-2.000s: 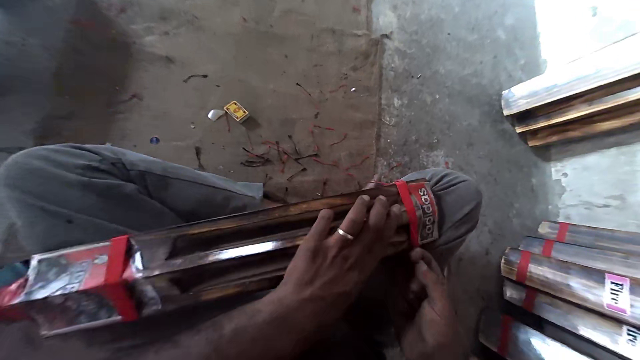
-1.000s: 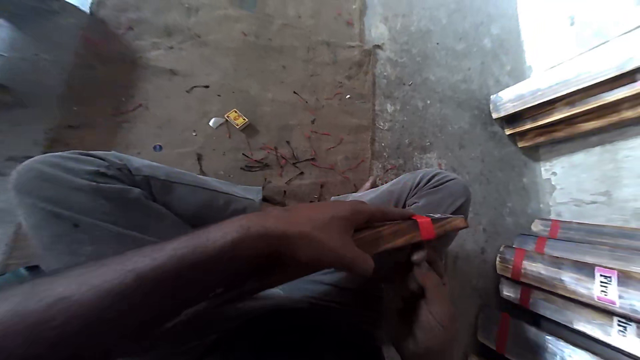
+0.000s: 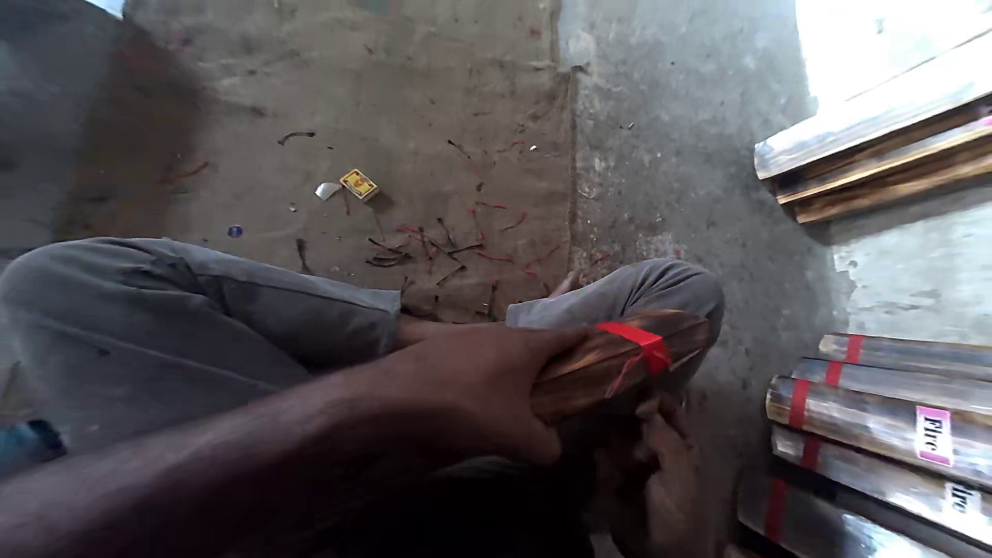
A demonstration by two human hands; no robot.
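Note:
A brown, wood-like bundle (image 3: 577,380) with red tape (image 3: 639,341) around it lies over my right knee, its end pointing right. My left hand (image 3: 473,387) reaches across from the left and grips the bundle, thumb and fingers on either side. Below the taped end is my right hand (image 3: 666,457), fingers bent close together near the tape; whether it pinches anything is hidden in shadow. A thin red strand hangs from the tape. The rest of the bundle is hidden behind my left hand and forearm.
Several wrapped bundles with red bands (image 3: 845,411) lie at the lower right, some bearing labels. More long bundles (image 3: 876,132) rest at the upper right. On the brown mat (image 3: 434,85) are a yellow matchbox (image 3: 359,184), a white scrap (image 3: 328,191) and scattered red and dark strands (image 3: 426,248).
The bundle lay lengthwise across my lap with its red-and-clear packaged end at the left; now its taped end points right, held by my left hand. My right hand stays near the taped end.

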